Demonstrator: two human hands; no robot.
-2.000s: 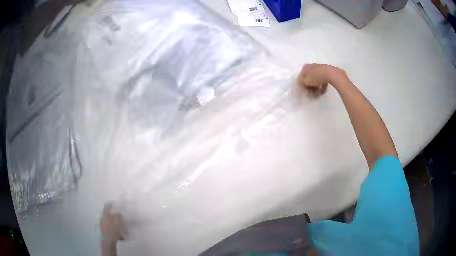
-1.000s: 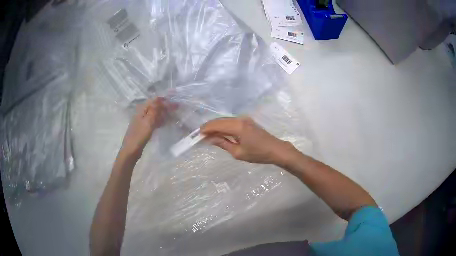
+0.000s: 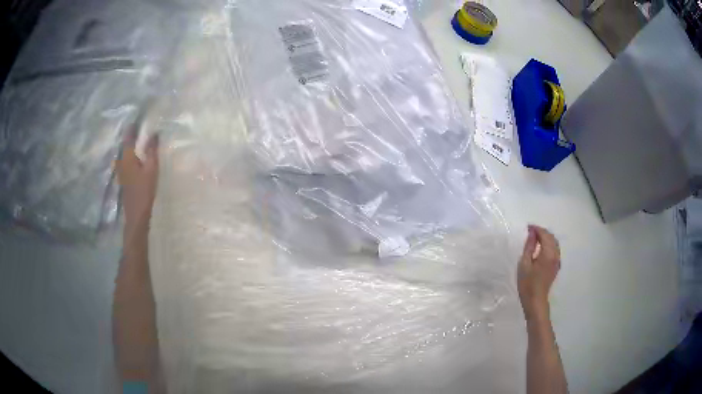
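Observation:
A large clear plastic bag (image 3: 331,323) lies over the table, with a pale grey-white wrapped product (image 3: 346,115) under or in its upper part. Grey printed text blocks (image 3: 304,52) and a white barcode label (image 3: 382,11) show near the top. A small white piece (image 3: 393,246) shows at the product's lower edge. My left hand (image 3: 138,181) is at the bag's left side, slightly blurred, with thumb and fingers apart. My right hand (image 3: 540,265) is beside the bag's right edge, fingers curled; whether it pinches the film cannot be told.
A stack of flat clear bags (image 3: 58,131) lies at left on the white table (image 3: 616,308). At right are a blue tape dispenser (image 3: 533,115) with a yellow roll, white label strips (image 3: 491,100), a yellow-and-blue tape ring (image 3: 475,21) and grey upright blocks (image 3: 631,131).
My hands have moved apart from the middle to the bag's two sides. The white label strip is no longer in my right hand. The view has shifted, showing more of the dispenser and the tape ring.

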